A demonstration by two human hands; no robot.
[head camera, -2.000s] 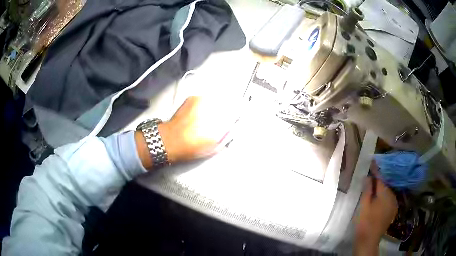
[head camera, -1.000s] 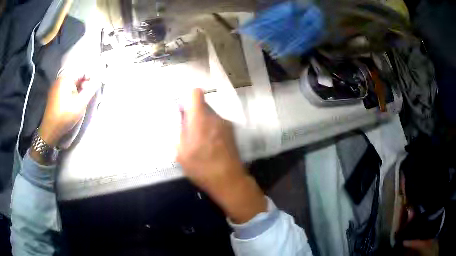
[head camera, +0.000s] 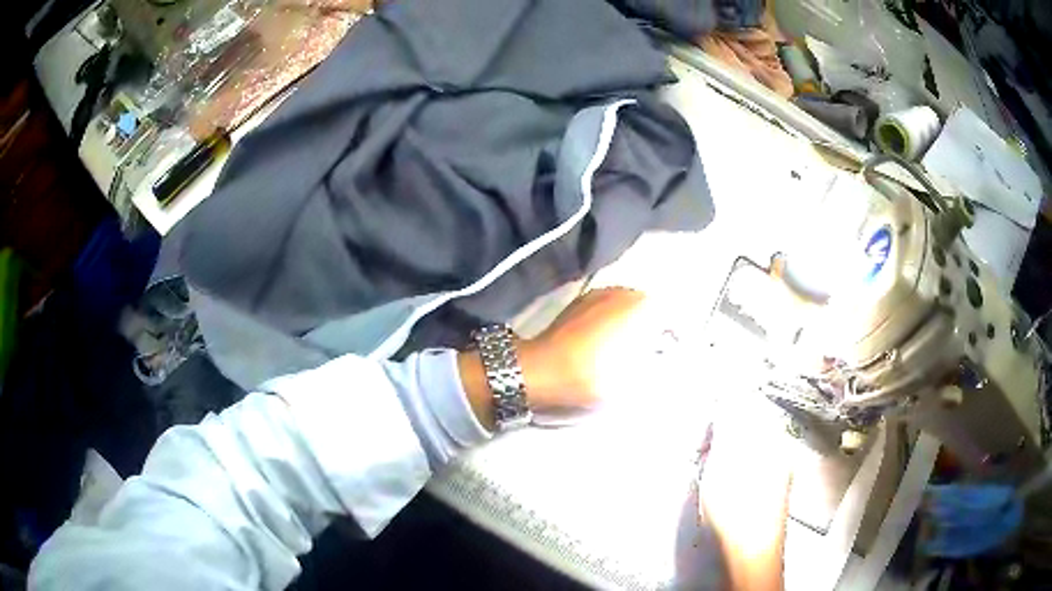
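Note:
The dark grey garment piece (head camera: 381, 185) lies in soft folds on the left of the table, with a light blue-grey band (head camera: 573, 156) and white piping (head camera: 508, 268) along its edge. My left hand (head camera: 588, 352), with a metal watch, rests beside it; its fingers are washed out by the lamp. My right hand (head camera: 744, 496) is below the sewing machine's foot, its fingers also lost in glare. The cream sewing machine head (head camera: 911, 289) is at the right. What either hand holds cannot be seen.
A yellow-and-black screwdriver handle (head camera: 190, 170) lies at the far left near crinkled clear plastic (head camera: 219, 46). A white thread cone (head camera: 907, 132) and white paper (head camera: 986, 173) are beyond the machine. A blue cloth scrap (head camera: 972, 517) hangs at lower right. A ruler-marked table edge (head camera: 519, 525) faces me.
My right hand has moved from beside the blue scrap, across the bed, to near the machine foot. The camera view has swung right and back left. The garment piece looks unmoved.

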